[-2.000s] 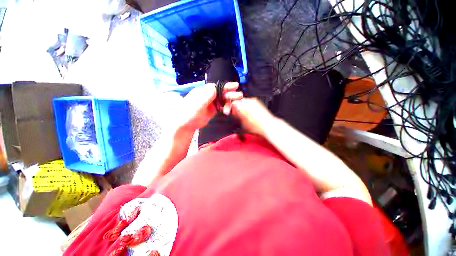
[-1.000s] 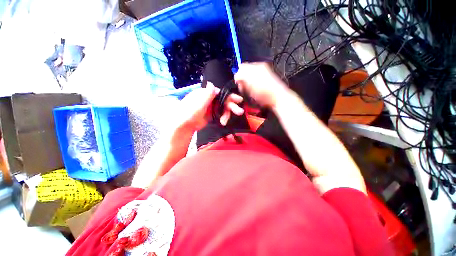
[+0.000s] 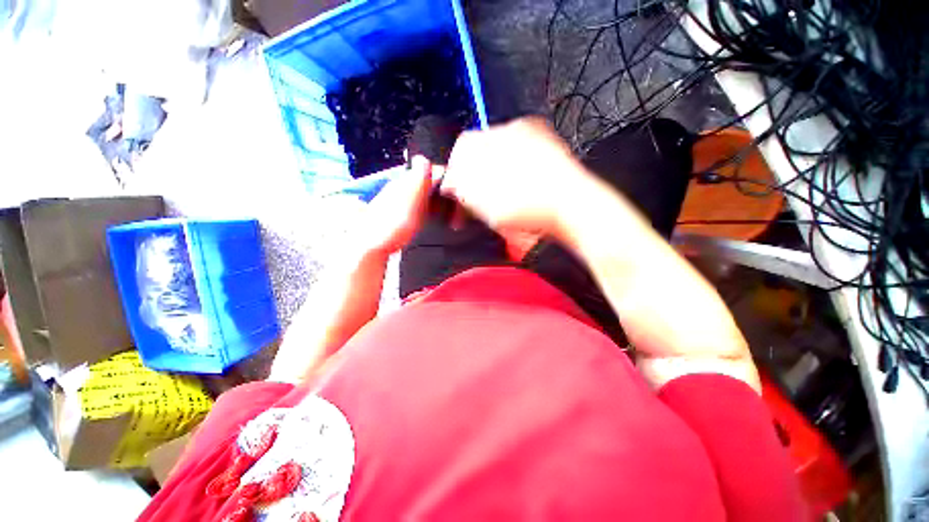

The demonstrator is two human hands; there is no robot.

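My left hand point(image 3: 405, 211) is over my lap, its fingers curled around a black cable coil, little of which shows. My right hand point(image 3: 506, 173) is against the left fingertips and hides most of the coil. Its own fingertips are hidden, so I cannot tell if it grips a strand. Just beyond my hands an open blue crate point(image 3: 375, 27) holds many small black pieces point(image 3: 392, 107). A large tangle of black cables point(image 3: 830, 112) lies on the white table at the right, with strands hanging over its edge.
A second blue crate point(image 3: 232, 291) with clear plastic bags point(image 3: 168, 291) stands at the left. Brown cardboard boxes point(image 3: 87, 280) and a box with yellow printed wrapping point(image 3: 148, 403) are beside it. An orange round stool top point(image 3: 728, 194) is near the table edge.
My right hand has come back left over the coil and now covers it. The coil and the left fingers showed more clearly before. The view has shifted slightly.
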